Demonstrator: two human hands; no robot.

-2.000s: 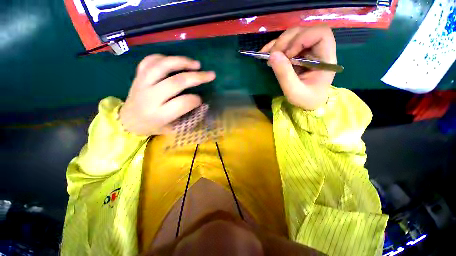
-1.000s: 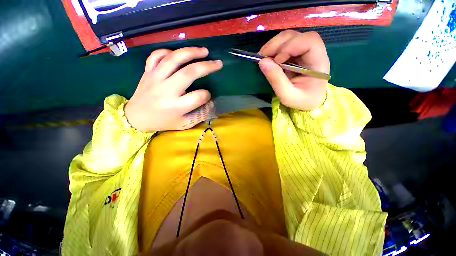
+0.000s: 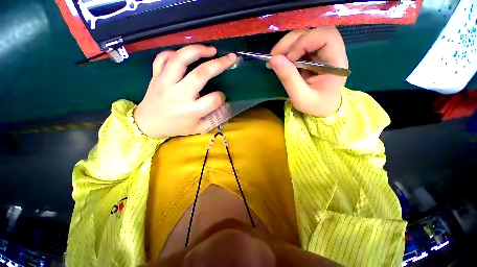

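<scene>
My right hand (image 3: 313, 73) grips pointed metal tweezers (image 3: 324, 68) between thumb and fingers, tip pointing left. My left hand (image 3: 180, 94) holds a clear liner sheet (image 3: 217, 117) with rows of small dark marks near its thumb, low against the bench edge. The left index fingertip is at the tweezer tip, where a tiny pale, shiny bit (image 3: 235, 63) shows; its exact shape is too small to tell. Beyond the hands lies a black display panel (image 3: 172, 23) in a red frame (image 3: 230, 34), with a silver hinge (image 3: 118, 51) at its near left corner.
The green bench (image 3: 42, 78) runs under everything. A dark perforated patch (image 3: 366, 34) lies right of my right hand, along the frame. A white sheet with blue specks (image 3: 444, 57) is at the far right, with a red-orange thing (image 3: 456, 106) below it.
My left hand has moved slightly up and right, so its index fingertip now meets the tweezer tip. The liner sheet was swung and blurred earlier and is now steadier. The frame has shifted slightly left in view.
</scene>
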